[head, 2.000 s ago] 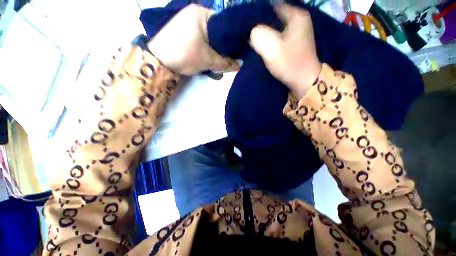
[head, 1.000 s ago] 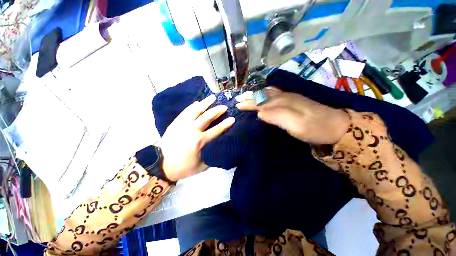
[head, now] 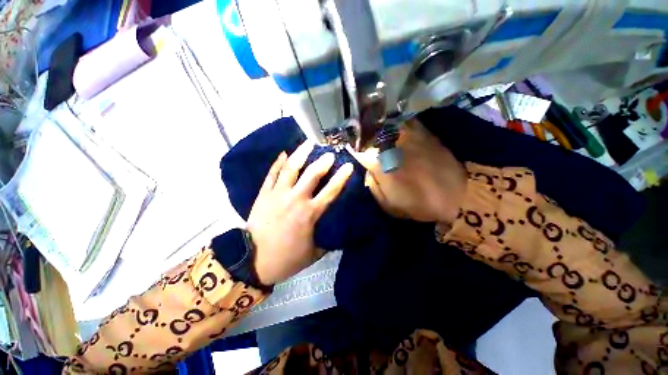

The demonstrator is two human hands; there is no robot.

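The navy garment [head: 395, 267] lies under the sewing machine head [head: 469, 55] and hangs over the table's front edge to my lap. My left hand [head: 293, 212] lies flat on the garment, fingers spread, fingertips just left of the presser foot [head: 338, 139]. My right hand [head: 421, 176] is on the garment right of the needle area, its fingers at the cloth and partly hidden by the machine parts. The exact stitch point is too small and bright to tell.
Papers [head: 69, 194] lie on the table at the left. A lilac roll [head: 113, 62] and a black phone [head: 64, 71] are at the back left. Scissors [head: 553, 135] and green-handled snips [head: 586, 139] lie right, behind the garment. A ruler scale [head: 304, 286] runs along the front edge.
From two seconds ago, both hands and the gathered garment have come to the needle. Over the last second, my right hand has drawn in closer behind the machine parts; my left hand stays spread on the cloth.
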